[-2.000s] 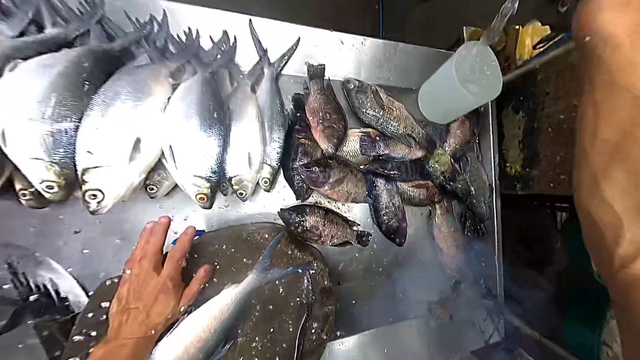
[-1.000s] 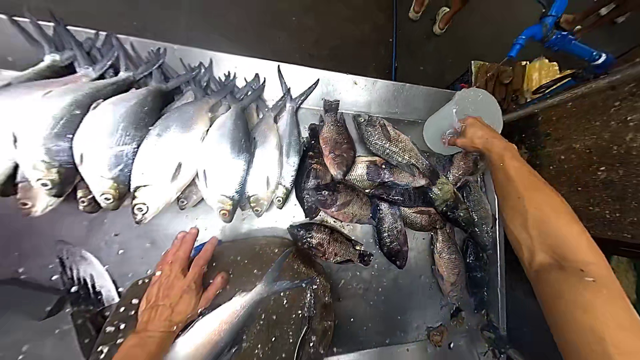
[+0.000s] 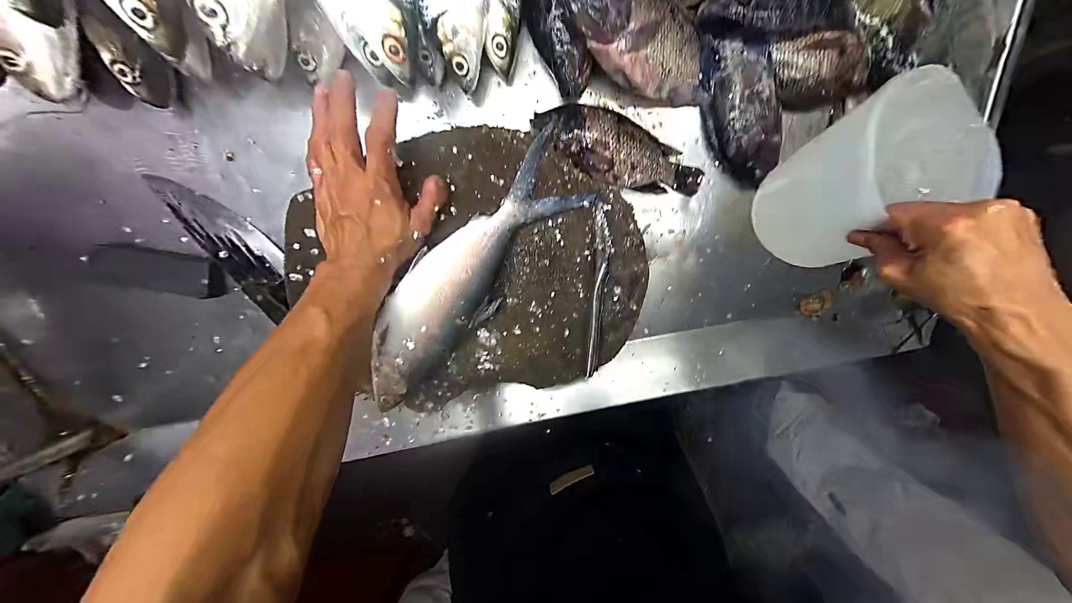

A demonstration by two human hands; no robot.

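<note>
My left hand (image 3: 364,180) lies flat with its fingers apart across the left edge of a dark round chopping board (image 3: 544,285), holding nothing. Just right of it a silvery fish (image 3: 456,289) lies slantwise on the board, tail toward the top. A thin metal tool (image 3: 600,293) rests near the board's right side. My right hand (image 3: 963,251) grips the rim of a translucent white plastic pitcher or cup (image 3: 871,167), tilted over the right part of the metal table. A dark scaly fish (image 3: 620,146) touches the board's upper edge.
Silvery fish (image 3: 243,33) line the table's far side at left, and dark fish (image 3: 745,100) are piled at right. Left of the board lies a large knife (image 3: 222,243), its dark handle (image 3: 155,270) beside it. The metal table's near edge (image 3: 712,347) runs below, above a black container (image 3: 586,519).
My right hand has brought the plastic container from the table's far right corner nearer to me. My left hand stays at the board. The view has tilted down.
</note>
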